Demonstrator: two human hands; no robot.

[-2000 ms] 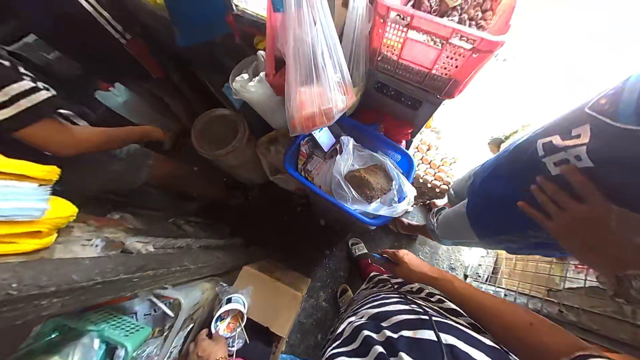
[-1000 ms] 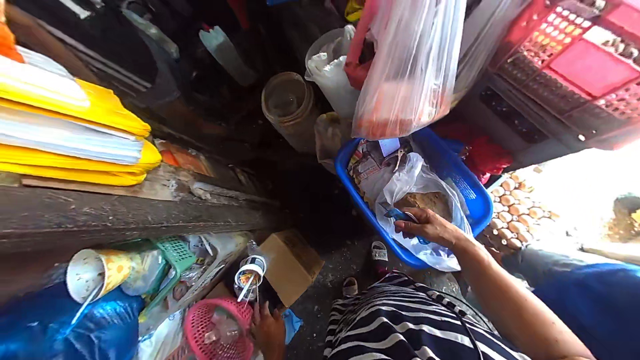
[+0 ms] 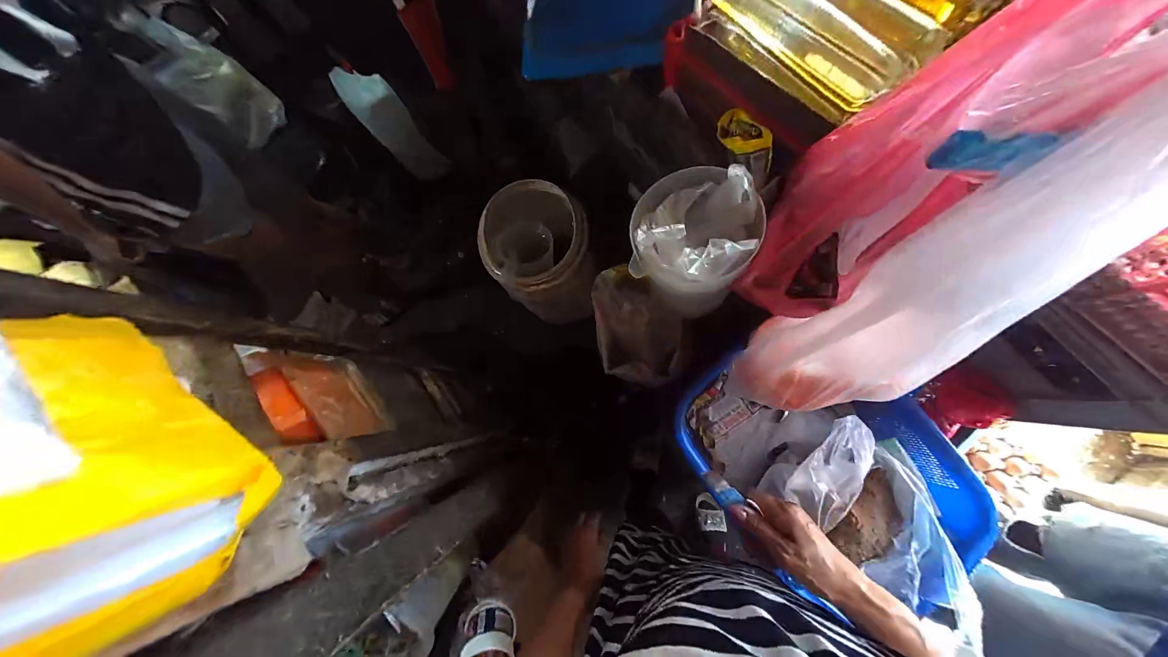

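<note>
My right hand (image 3: 785, 534) is over the near left edge of a blue plastic basket (image 3: 981, 520), with a small bluish folded piece (image 3: 727, 494) between its fingers. In the basket, beside the hand, an open clear plastic bag (image 3: 844, 470) holds a brown, powdery-looking mass (image 3: 865, 520); printed paper (image 3: 735, 424) lies behind it. My left hand (image 3: 584, 547) is low in the shade at the bottom middle, blurred, left of my striped clothing; its fingers cannot be made out clearly. A cup-like container with printing (image 3: 488, 628) stands at the bottom edge, left of that hand.
Pink and clear plastic bags (image 3: 912, 310) hang over the basket's far side. Beyond stand a round bucket (image 3: 534, 242) and a white tub with plastic (image 3: 698, 237). Yellow-edged stacked packs (image 3: 137, 456) lie on a wooden ledge at left. A person's dark striped garment (image 3: 109, 192) shows upper left; another person's legs (image 3: 1068, 584), lower right.
The view has swung strongly. My right hand has moved from above the bag in the basket to the basket's left rim. My left hand has moved away from the printed cup.
</note>
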